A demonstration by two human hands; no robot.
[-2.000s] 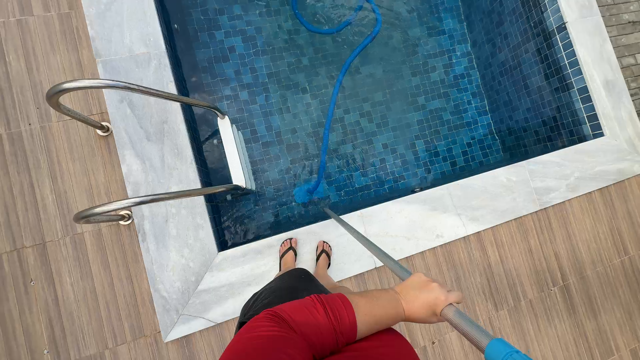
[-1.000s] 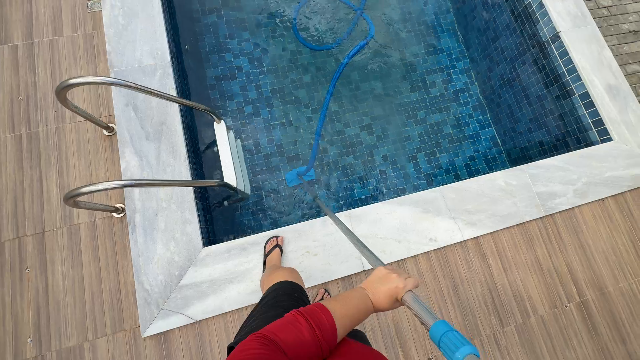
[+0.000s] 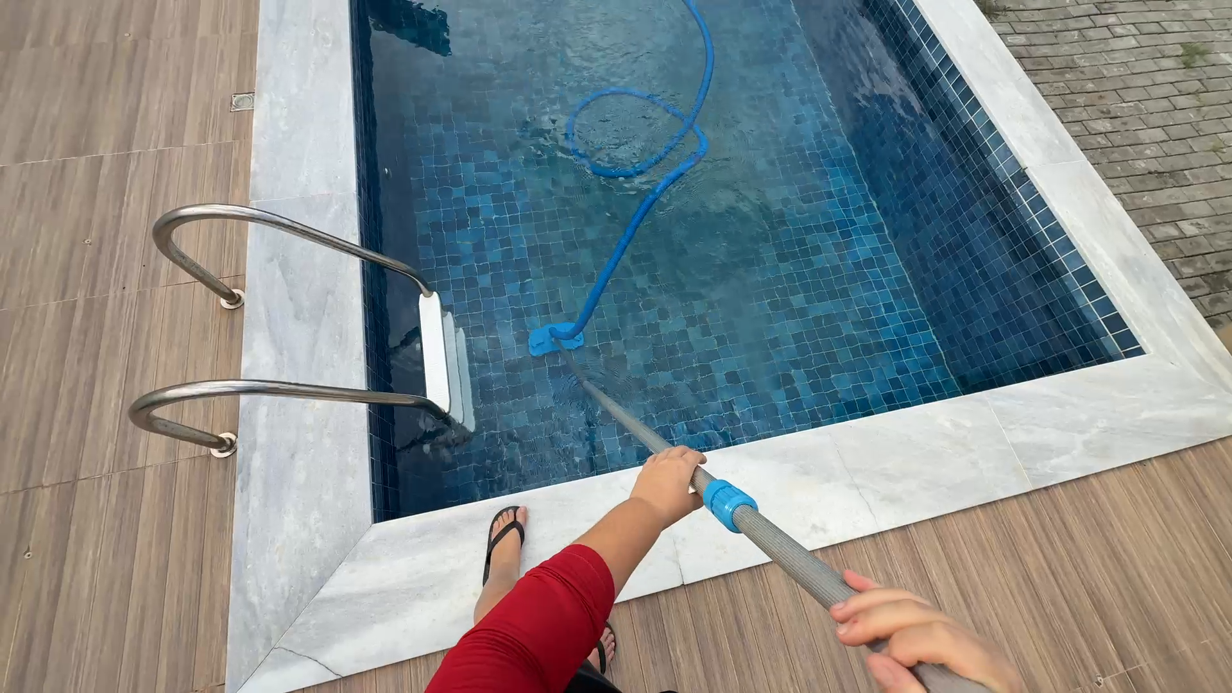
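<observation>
A grey telescopic pole [image 3: 784, 549] runs from the lower right down into the pool. My left hand [image 3: 669, 484] grips it just below its blue locking collar [image 3: 730, 504], on the pool side. Nearer to me, my right hand [image 3: 914, 630] is wrapped around the thicker grey section. At the far end of the pole a blue pool vacuum head [image 3: 556, 339] lies under water, near the ladder. From it a blue hose [image 3: 630, 236] leads away across the pool and makes a loop.
A ladder with steel handrails [image 3: 279, 388] and white steps [image 3: 435, 354] stands at the left. Pale marble coping [image 3: 924, 452] borders the pool; one foot in a black flip-flop [image 3: 505, 539] stands on it. Wood-look decking [image 3: 115, 577] lies around, grey pavers [image 3: 1145, 125] at upper right.
The vacuum head has moved away from the near pool edge, with the pole reaching farther in. My right hand has come into view on the pole. One foot has moved back from the coping.
</observation>
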